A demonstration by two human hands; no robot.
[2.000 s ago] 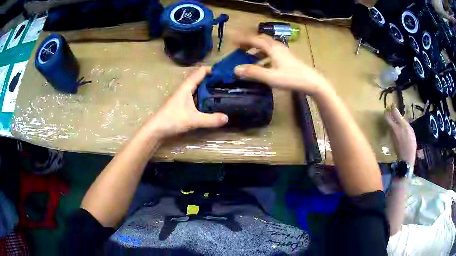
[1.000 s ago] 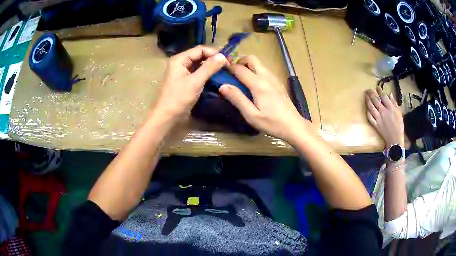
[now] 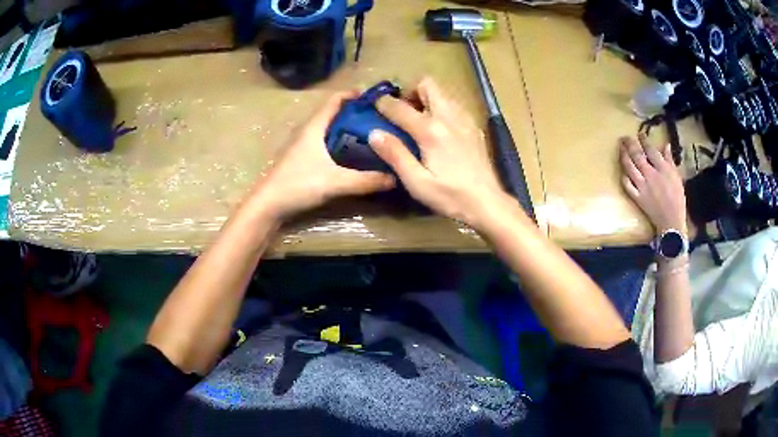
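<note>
A dark blue speaker body (image 3: pixel 351 135) is held between my two hands above the cardboard, near the bench's front edge. My left hand (image 3: pixel 311 171) grips its left side, with the thumb along the lower front. My right hand (image 3: pixel 431 149) grips its right side, with fingers over the top and the thumb on the near face. A dark blue strap loop (image 3: pixel 381 90) sticks up at the top between the hands. The hands hide much of the body's right and lower parts.
A mallet (image 3: pixel 486 90) lies right of my hands. Blue speakers stand at the back (image 3: pixel 300 43) and far left (image 3: pixel 77 101). Black speaker units (image 3: pixel 701 81) and a small translucent bottle (image 3: pixel 651 99) are at right. A coworker's hand (image 3: pixel 655 181) rests on the bench there.
The speaker body has turned from lying sideways to a tilted pose with its blue part up. My left hand has moved from the strap to the body's side. The camera view has shifted slightly.
</note>
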